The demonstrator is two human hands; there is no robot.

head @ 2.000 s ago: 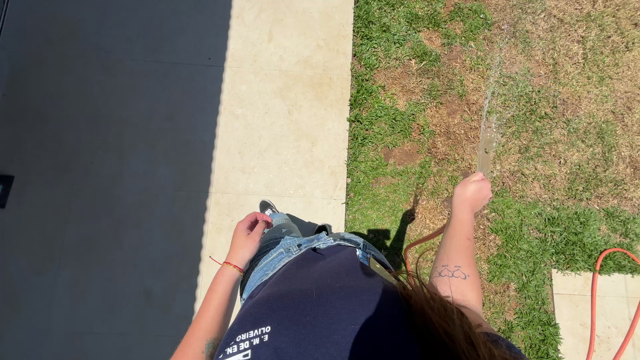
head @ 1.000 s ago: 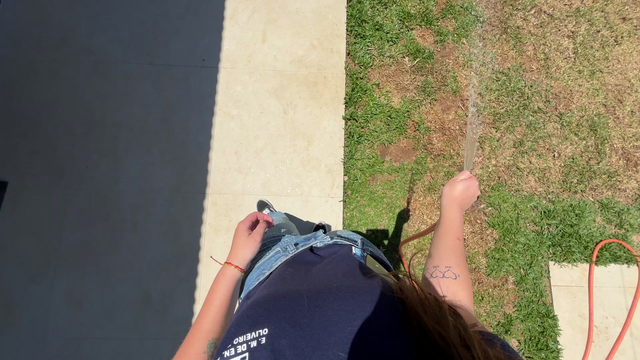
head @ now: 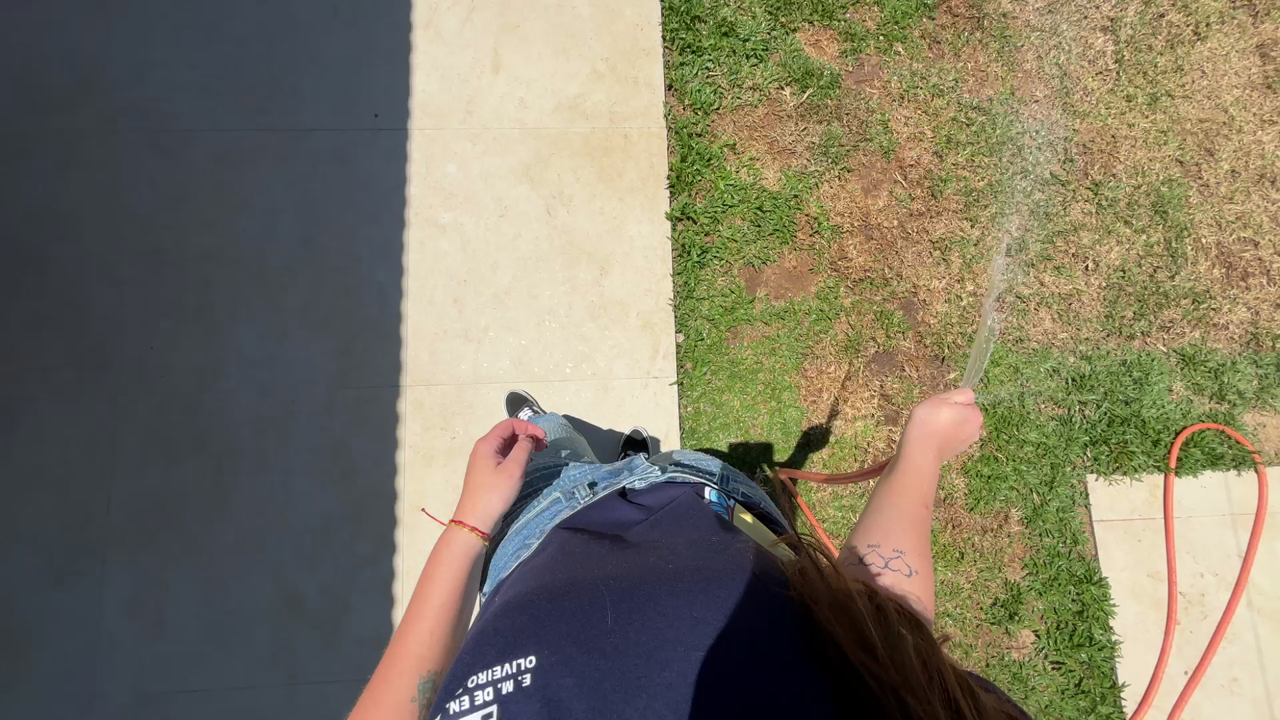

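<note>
My right hand (head: 943, 425) is closed around the end of an orange garden hose (head: 835, 477), out over the lawn. A stream of water (head: 990, 320) leaves the front of that fist and breaks into spray over the patchy grass (head: 900, 230). The hose's outlet is hidden by my fingers. My left hand (head: 505, 455) hangs beside the blue jeans (head: 560, 500), its fingers curled with thumb and forefinger near each other. Whether anything small is between them cannot be made out.
Pale paving slabs (head: 540, 250) run ahead beneath my dark sneakers (head: 522, 404), bordered by the lawn on the right and a shaded pavement (head: 200, 350) on the left. A loop of orange hose (head: 1170, 520) lies across another pale slab (head: 1130, 500) at lower right.
The water stream now leans further right and spreads into a broader spray. My left hand stays beside the jeans.
</note>
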